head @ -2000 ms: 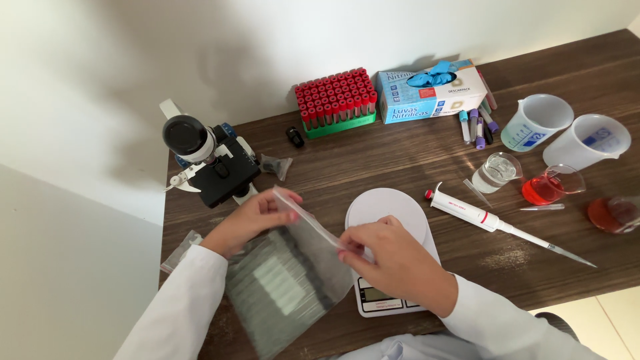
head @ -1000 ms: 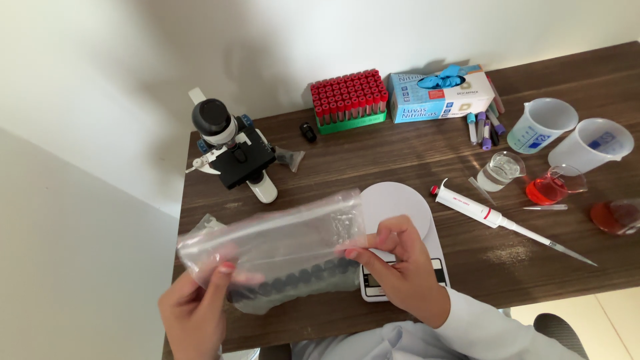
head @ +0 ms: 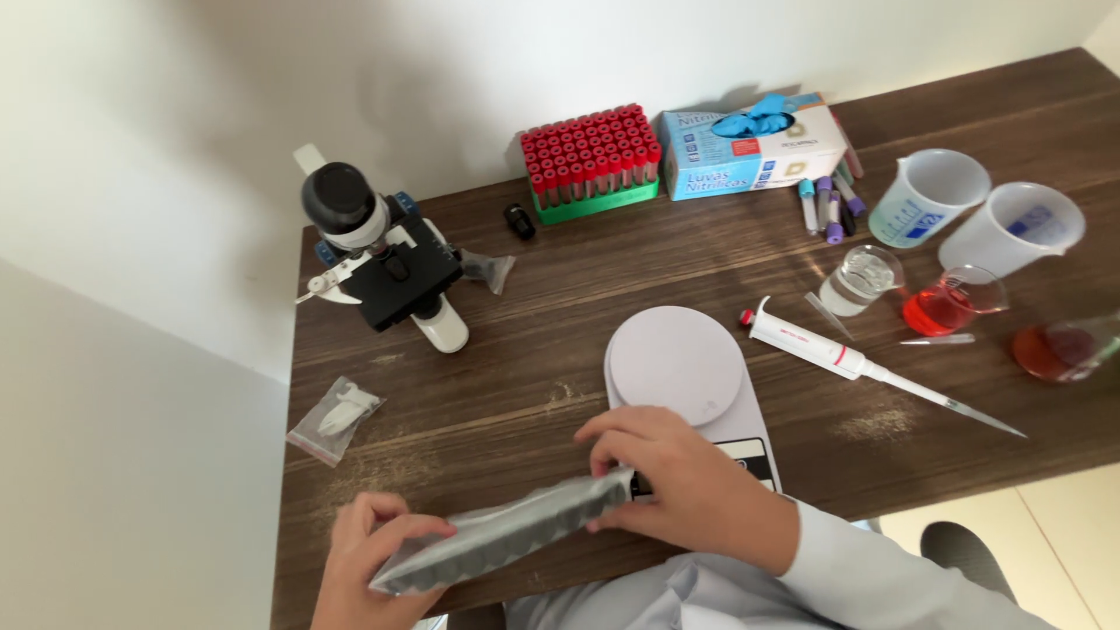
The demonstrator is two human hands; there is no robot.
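Note:
A clear plastic bag with a row of dark-ended items inside (head: 516,529) is held between both hands above the front edge of the table. My left hand (head: 376,556) grips its left end, thumb on top. At the bag's right end, my right hand (head: 682,490) pinches it, partly over the display of a white kitchen scale (head: 678,363). Nothing lies on the scale's round plate. What exactly the bag contains cannot be told.
Left stands a microscope (head: 385,254), near a small zip bag (head: 335,420). Behind are red-capped tubes (head: 591,162) and a nitrile glove box (head: 752,149). Right lie a micropipette (head: 840,354), plastic beakers (head: 932,197) and glass beakers of clear (head: 857,284) and red liquid (head: 949,306).
The bag, earlier spread open and then raised with its clear part stretched between my hands, is now a narrow bundle held low. The small zip bag on the left has come into full view.

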